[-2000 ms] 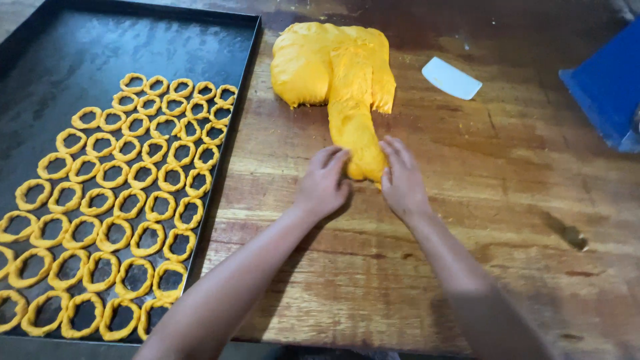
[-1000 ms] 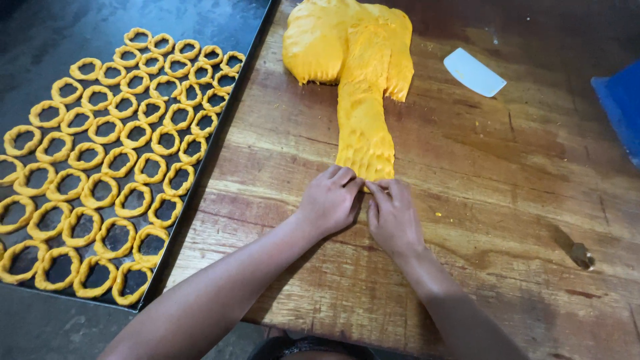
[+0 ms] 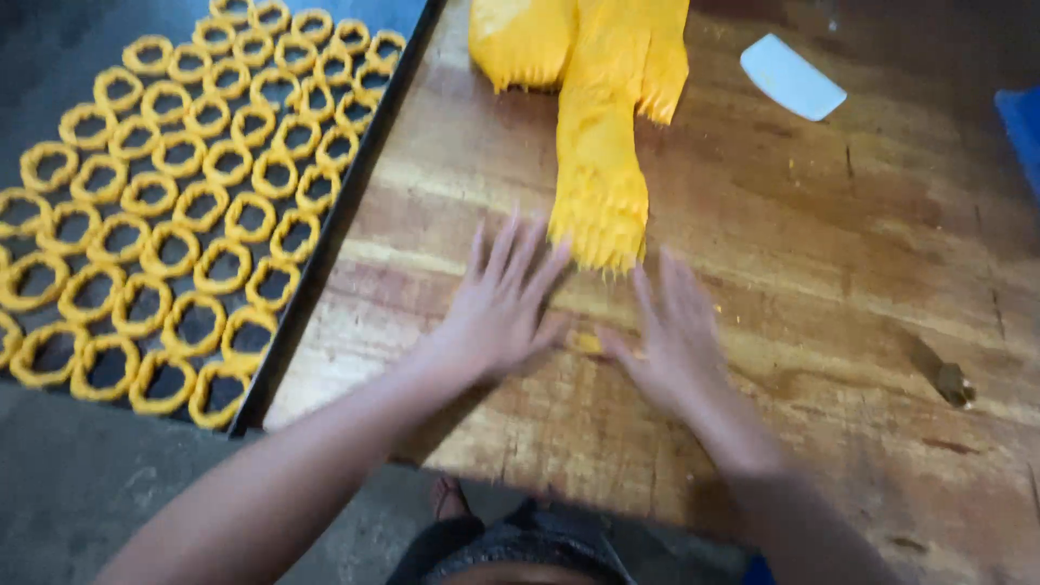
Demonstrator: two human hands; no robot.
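Observation:
A long strip of yellow dough (image 3: 603,154) runs toward me from a larger yellow mass at the top, its near end ragged. Below that end a small piece of yellow dough (image 3: 587,342) lies on the wooden table, between my thumbs and partly hidden by them. My left hand (image 3: 504,301) is spread flat over the table on the left of the small piece, fingers apart. On its right, my right hand (image 3: 670,333) is spread too and blurred. Whether the palms press on any dough hidden beneath them, I cannot tell.
Rows of yellow dough rings (image 3: 195,322) lie on a dark metal tray (image 3: 333,207) at the left. A white dough scraper (image 3: 792,77) rests at the upper right. A small dark object (image 3: 955,385) is on the table at the right, and something blue (image 3: 1025,130) shows at the right edge.
My hands were together at the near end of the dough strip; now they are spread apart, with a small piece of dough between them, separate from the strip. The view has shifted closer.

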